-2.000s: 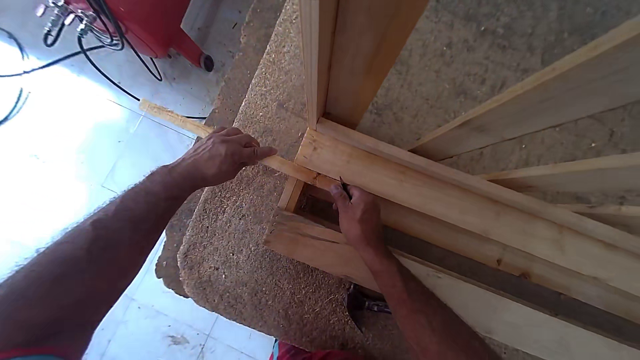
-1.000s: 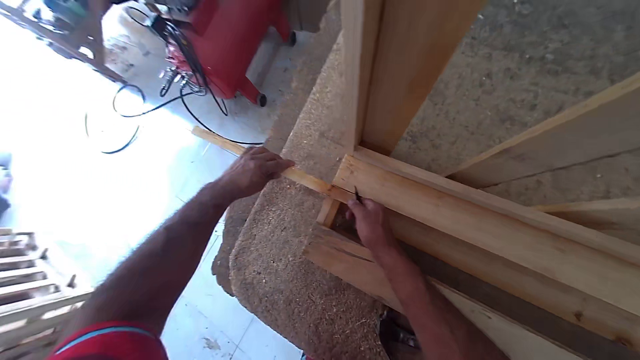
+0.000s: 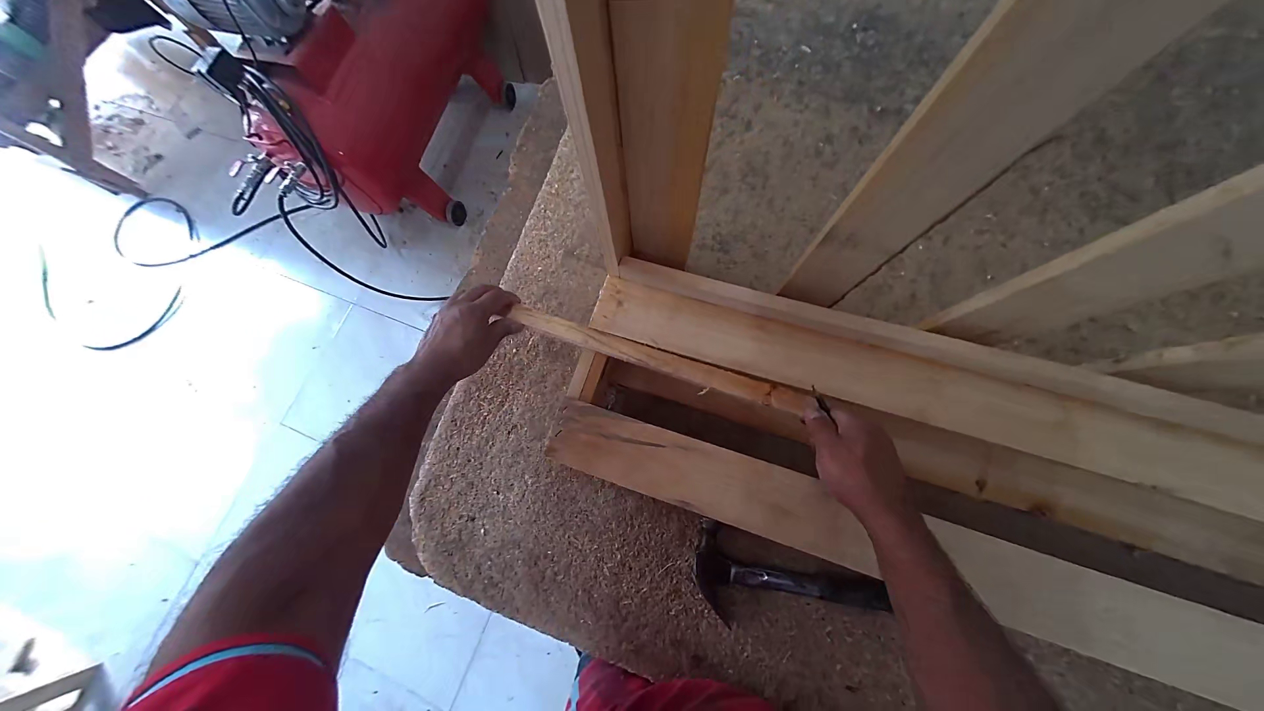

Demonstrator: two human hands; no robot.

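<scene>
A thin wooden strip [image 3: 671,362] lies slantwise along the edge of a wooden frame board [image 3: 750,346]. At its left end my left hand [image 3: 469,331] grips it between thumb and fingers. My right hand [image 3: 854,459] pinches its other end, with a small dark pointed tool, perhaps a pencil or nail, between the fingers. Under the strip is a narrow gap between the frame board and a lower plank [image 3: 671,459]. A claw hammer [image 3: 780,581] rests on the sawdust-covered work surface just below that plank, its handle end hidden by my right forearm.
An upright board [image 3: 657,128] rises from the frame's corner. Several slanting boards [image 3: 918,148] lie at the upper right. A red air compressor [image 3: 365,109] with black hoses stands on the tiled floor [image 3: 326,365], beyond the left edge of the sawdust-covered surface [image 3: 533,543].
My right hand has moved right along the frame, away from the corner. The strip, which stuck out far past the frame's left end, now lies mostly over the frame. The hammer shows more fully.
</scene>
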